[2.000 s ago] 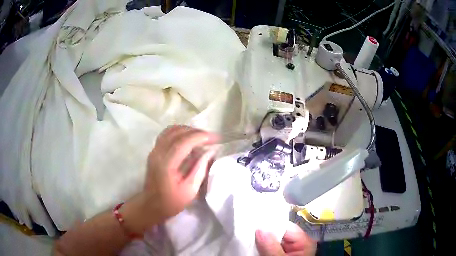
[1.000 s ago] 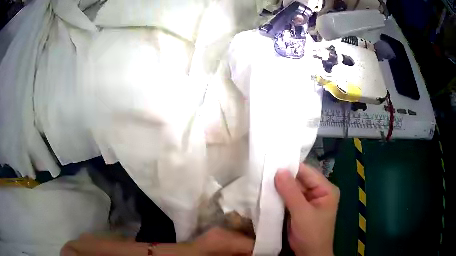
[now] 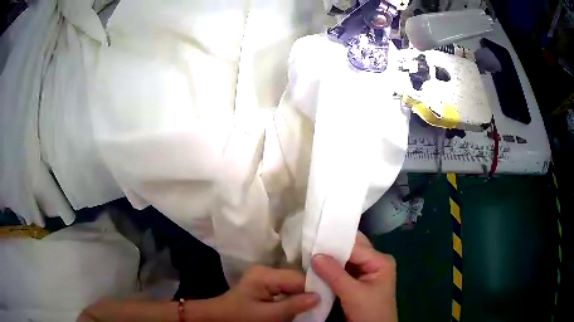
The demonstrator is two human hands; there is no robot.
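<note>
The white garment piece point(image 3: 176, 107) spreads over the left and middle of the view. Its folded hem point(image 3: 337, 201), a straight white band, runs from under the lit presser foot area point(image 3: 368, 53) down towards me. My right hand point(image 3: 359, 277) grips the band near the bottom, thumb on top and fingers behind. My left hand point(image 3: 277, 292) is just left of it, pinching the band's left edge between thumb and fingers. The needle is not distinguishable in the glare.
The machine table point(image 3: 522, 148) has a ruler along its front edge. A whitish lamp head point(image 3: 450, 28) and a black phone-like object point(image 3: 506, 82) are at upper right. More white cloth point(image 3: 63, 264) lies at lower left. The green floor point(image 3: 510, 251) carries yellow-black tape.
The view has tilted down from the machine. My right hand has moved from beside the presser area down the band. My left hand has come from the cloth at left to the band.
</note>
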